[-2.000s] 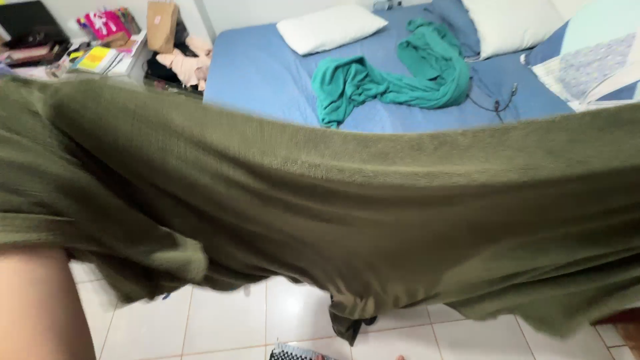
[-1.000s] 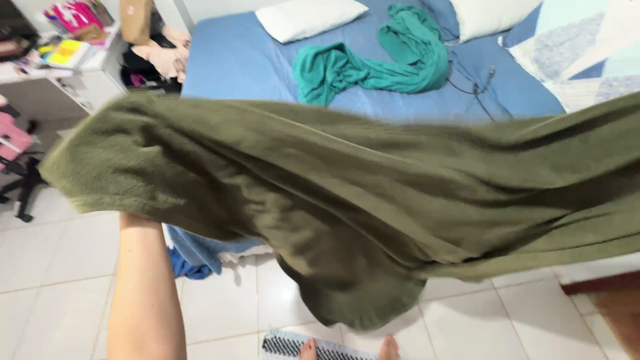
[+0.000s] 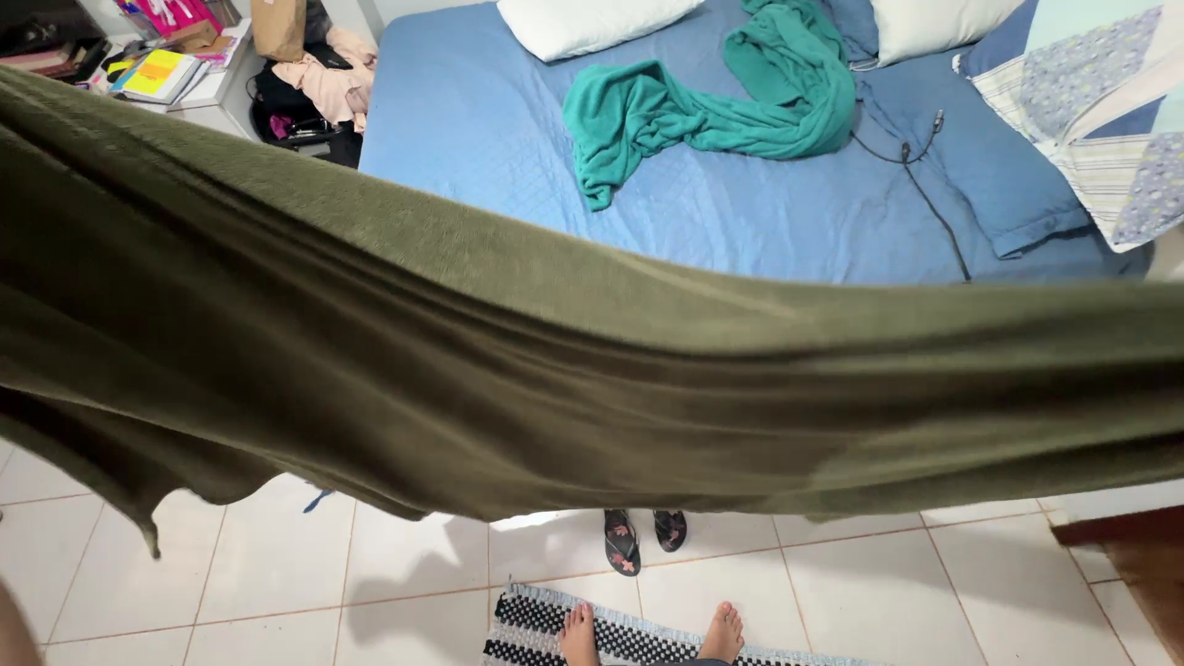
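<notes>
An olive-green plush blanket (image 3: 555, 370) hangs spread across the whole width of the view, its upper edge sagging toward the middle. Both of its ends run out of the frame at the left and right. Neither of my hands shows; only a sliver of my left arm appears at the lower left edge. Behind the blanket, a crumpled teal blanket (image 3: 703, 120) lies on a bed with a blue sheet (image 3: 462, 120).
White pillows (image 3: 592, 23), a patchwork cloth (image 3: 1091, 102) and a dark cable (image 3: 934, 208) are on the bed. A desk (image 3: 217, 102) stands upper left. Black flip-flops (image 3: 622, 543) lie on the tiles beyond a woven rug (image 3: 638, 638) under my bare feet. A brown wooden edge (image 3: 1133, 555) is lower right.
The olive blanket, bunched with a drooping fold one second ago, is now stretched wider, past the left edge. My left forearm has moved left, almost out of view. The flip-flops have come into sight.
</notes>
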